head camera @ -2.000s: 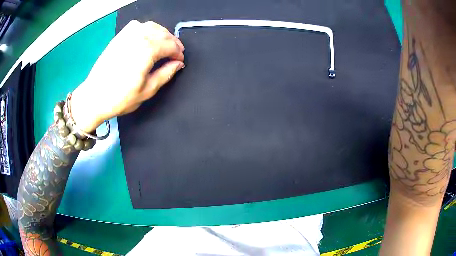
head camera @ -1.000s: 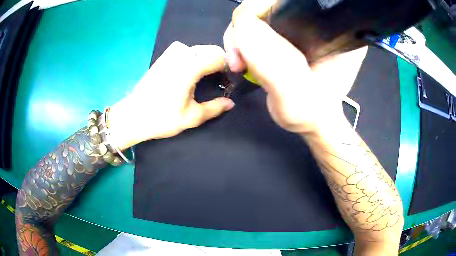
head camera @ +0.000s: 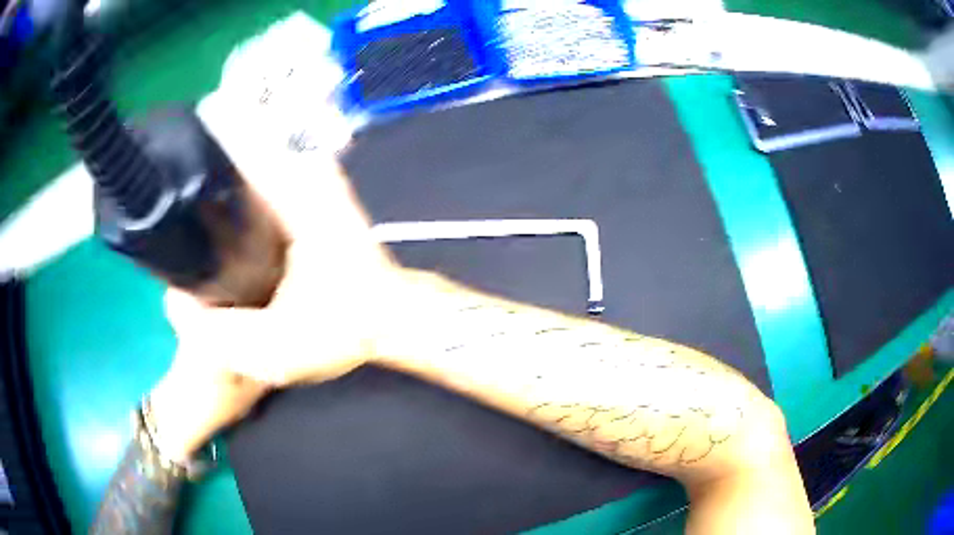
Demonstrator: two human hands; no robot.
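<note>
My right hand (head camera: pixel 314 303) is wrapped around a thick black electric screwdriver (head camera: pixel 173 199) at the left; its tip is hidden behind the hand. My left hand (head camera: pixel 199 392) is blurred and mostly covered by my right hand, so its fingertips cannot be seen. A silver U-shaped bracket (head camera: pixel 502 227) lies on the black foam mat (head camera: pixel 523 146). Its right arm points towards me, with a small dark hinge piece (head camera: pixel 595 307) at the end. My right hand and forearm hide the bracket's left end.
Two joined blue bins stand behind the mat: the left with dark screws (head camera: pixel 413 63), the right with silver ones (head camera: pixel 565 40). A crumpled clear bag (head camera: pixel 282 89) is beside them. Spare silver brackets (head camera: pixel 816 138) lie on another black mat at right. Black sheets are at the far left.
The view has swung, bringing the bins into sight. My right hand, out of view at first, came in with the screwdriver and now covers my left hand and the bracket's left end.
</note>
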